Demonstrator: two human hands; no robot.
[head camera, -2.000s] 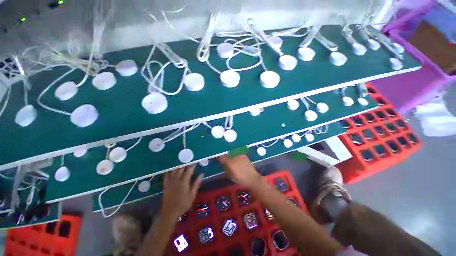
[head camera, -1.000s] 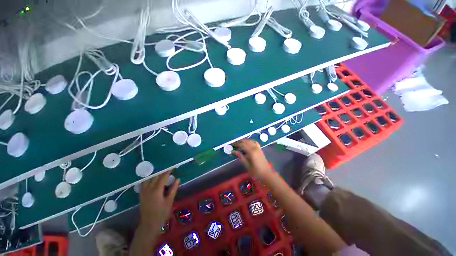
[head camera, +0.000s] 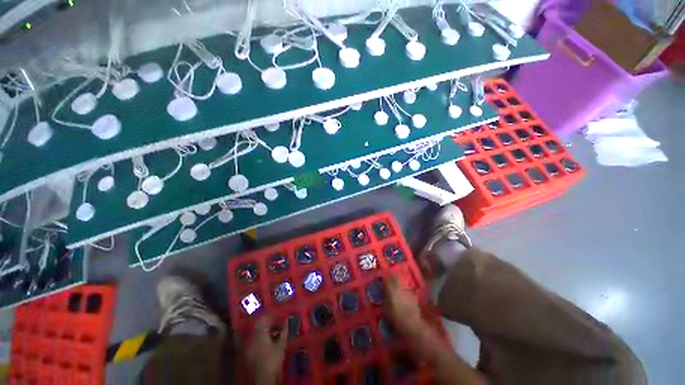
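The red compartment tray (head camera: 323, 225) lies low in front of me, between my legs. Its back rows hold smartwatches, some with lit dials or white-blue pictures (head camera: 312, 281); the nearer rows hold dark watches (head camera: 322, 314). My left hand (head camera: 267, 347) is over the tray's left part, blurred, with its fingers beside a dark watch. My right hand (head camera: 404, 304) is over the tray's right side, also blurred. Whether either hand holds a watch cannot be told. White charging pucks (head camera: 238, 183) on thin cords lie on the green shelves beyond the tray.
Green-topped charging shelves (head camera: 218, 120) with white edges cross above the tray. Stacked red trays (head camera: 518, 184) stand at right beside a white bracket (head camera: 443, 184) and my shoe. A purple bin (head camera: 571, 83) is at upper right. A side tray (head camera: 60, 331) is at lower left.
Both hands have moved from the lower shelf edge back over the tray. The view has shifted, so the tray shows more fully and the shelves sit higher.
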